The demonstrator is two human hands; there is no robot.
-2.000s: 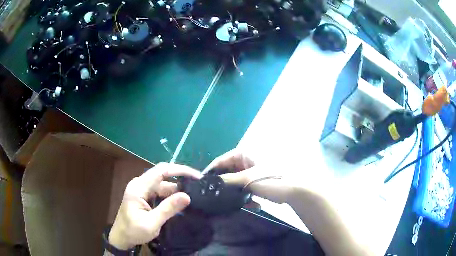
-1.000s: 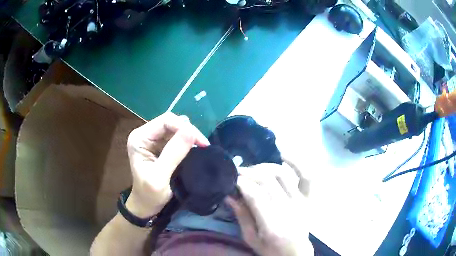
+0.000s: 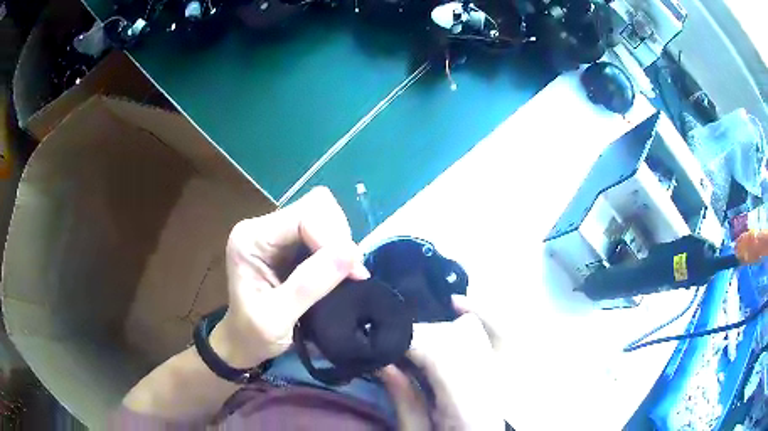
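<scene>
My left hand (image 3: 290, 274) pinches the upper left rim of a round black plastic housing (image 3: 358, 327) between thumb and fingers. The housing has a small light spot near its middle. My right hand (image 3: 446, 362) is at the lower right of the same housing, its fingers against the edge; it is overexposed and partly blurred. A second black piece (image 3: 417, 274), cup shaped with holes at its rim, lies just behind, above my right hand. One right fingertip is at its lower edge; whether the hand grips it cannot be told.
A black electric screwdriver (image 3: 653, 269) is at the right before a pale screw feeder (image 3: 619, 210). A blue bin (image 3: 703, 379) is at the lower right. A black dome (image 3: 608, 87) and a heap of wired units (image 3: 497, 29) are at the back. An open cardboard box (image 3: 109, 219) is at left.
The two black pieces have come apart from one held unit and now show separately. The round housing has tilted slightly. The view has shifted, so the bench items sit differently.
</scene>
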